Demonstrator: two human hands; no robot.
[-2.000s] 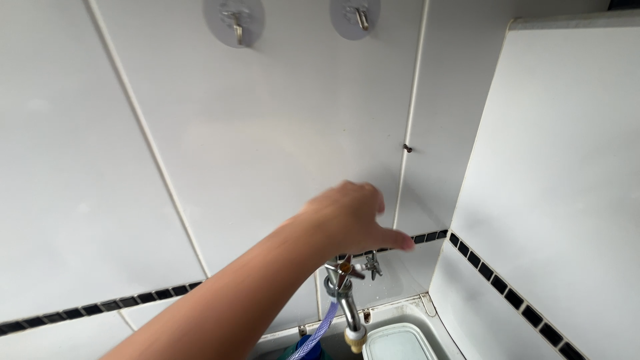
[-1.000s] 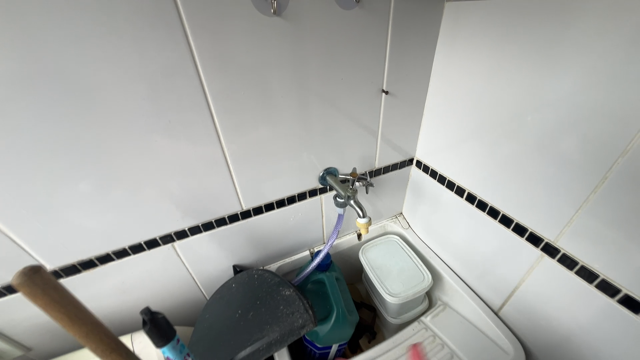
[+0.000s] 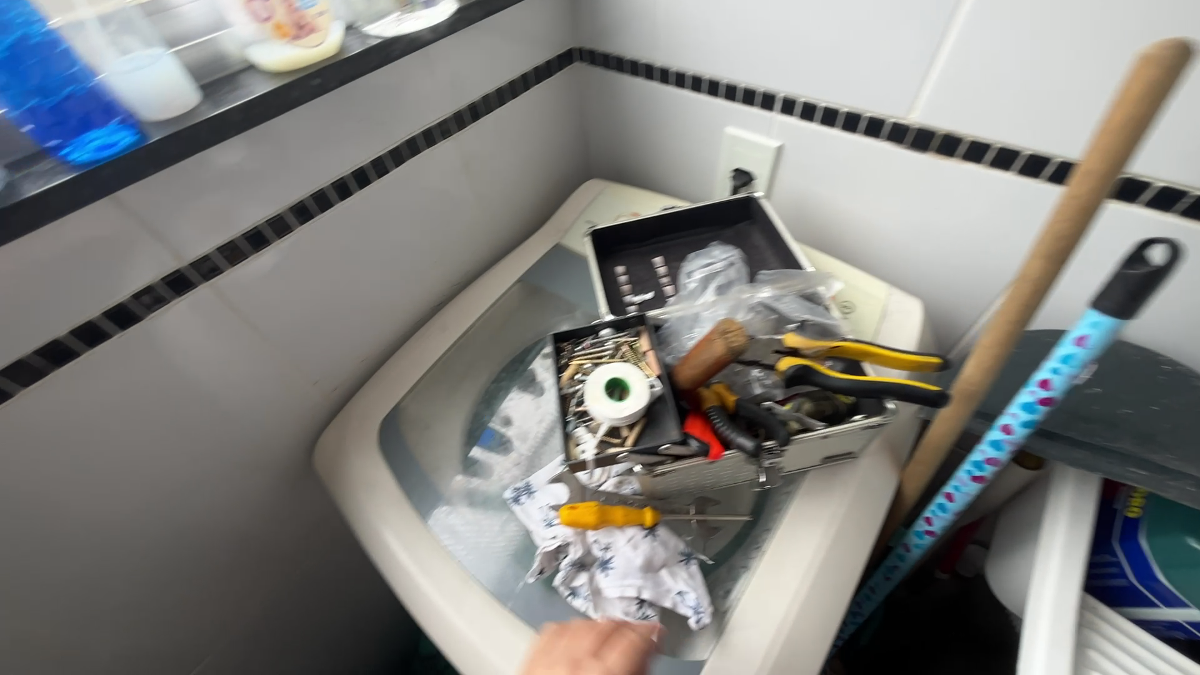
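At the bottom edge, my left hand (image 3: 592,647) is blurred and partly cut off, just below a white patterned cloth (image 3: 619,572); whether it grips anything is unclear. A screwdriver with a yellow handle (image 3: 609,515) lies on the cloth. Behind stands an open toolbox (image 3: 806,455), with yellow-and-black pliers (image 3: 862,366) sticking out, a brown wooden handle (image 3: 711,354) and clear plastic bags (image 3: 712,277). Its tray of screws (image 3: 560,398) holds a white roll of tape (image 3: 617,394). My right hand is out of view.
Everything rests on the glass lid of a top-loading washing machine (image 3: 352,441). A wooden pole (image 3: 1041,253) and a patterned blue handle (image 3: 1012,422) lean at the right, near a dark lid (image 3: 1106,412). Bottles (image 3: 66,94) stand on a black ledge (image 3: 262,103). A wall socket (image 3: 750,161) is behind.
The view has swung from the tap and laundry sink to the washing machine. My left hand was near the tap two seconds ago and now shows low beside the cloth.
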